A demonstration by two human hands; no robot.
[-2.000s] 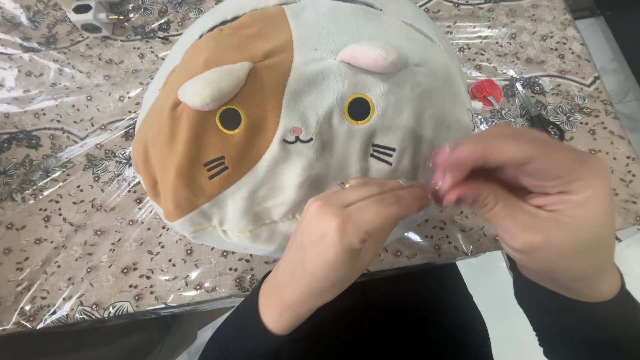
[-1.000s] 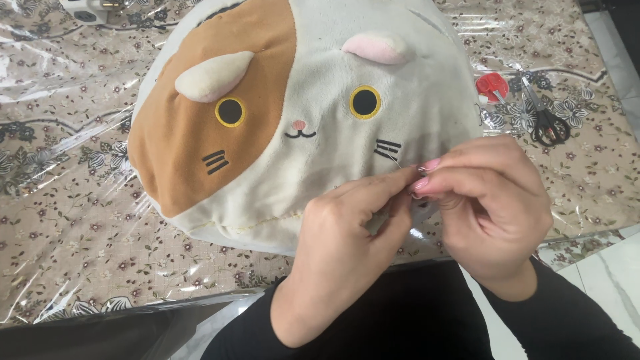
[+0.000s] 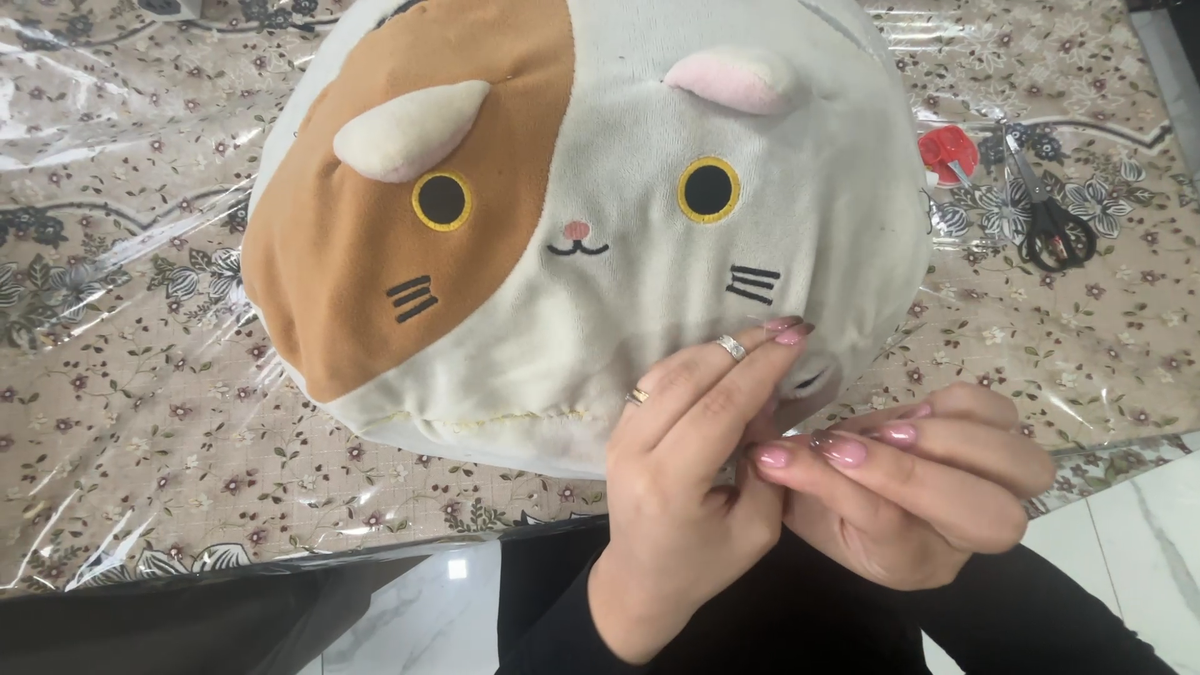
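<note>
A large plush cat cushion (image 3: pixel 637 187), white with an orange patch, lies face up on the table. Yellowish stitches (image 3: pixel 525 419) run along a seam near its lower edge. My left hand (image 3: pixel 703 459), with rings on two fingers, rests on the lower right of the plush and pinches its fabric. Just right of it is my right hand (image 3: pixel 909 478), thumb and fingertips drawn together beside the left thumb. Whether a needle or thread is between those fingertips cannot be made out.
Black-handled scissors (image 3: pixel 1055 220) lie on the table right of the plush, beside a small round red item (image 3: pixel 949 155). Clear plastic covers the floral tablecloth (image 3: pixel 122 422). Part of a white object (image 3: pixel 169 7) shows at the top left. The table's front edge runs below the plush.
My right hand has moved down and is turned with its fingertips toward my left hand. My left fingers now lie extended over the plush's lower right.
</note>
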